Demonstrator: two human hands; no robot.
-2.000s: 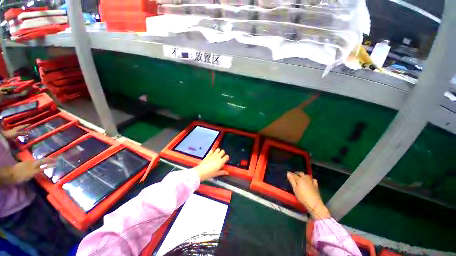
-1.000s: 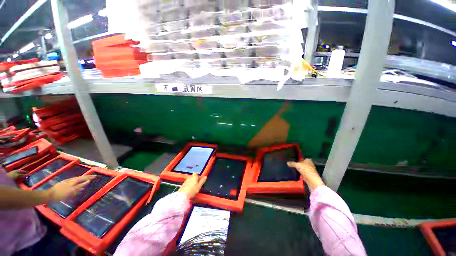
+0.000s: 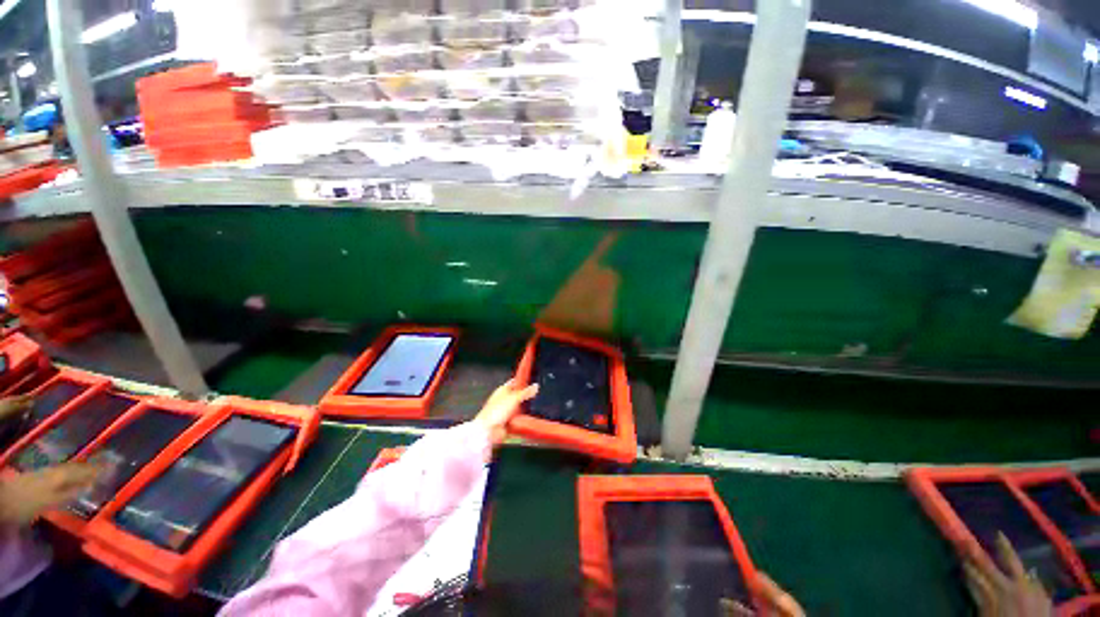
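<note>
My left hand holds the left edge of an orange-red frame with a dark-screened tablet on the dark strip; small marks and a red block show on its screen. My right hand, mostly cut off by the bottom edge, is at the right side of another orange-red frame with a dark tablet on the bench. A white-screened tablet in its frame lies behind left. Another white screen is partly hidden under my left sleeve.
Neighbours' hands are over framed tablets at left, and another person's hand is on framed tablets at right. Grey posts rise to a shelf holding clear trays and an orange-red stack.
The right framed tablet has come from the dark strip to the bench with my right hand. The left-held frame has moved back and right, away from the white-screened one. The view has turned right.
</note>
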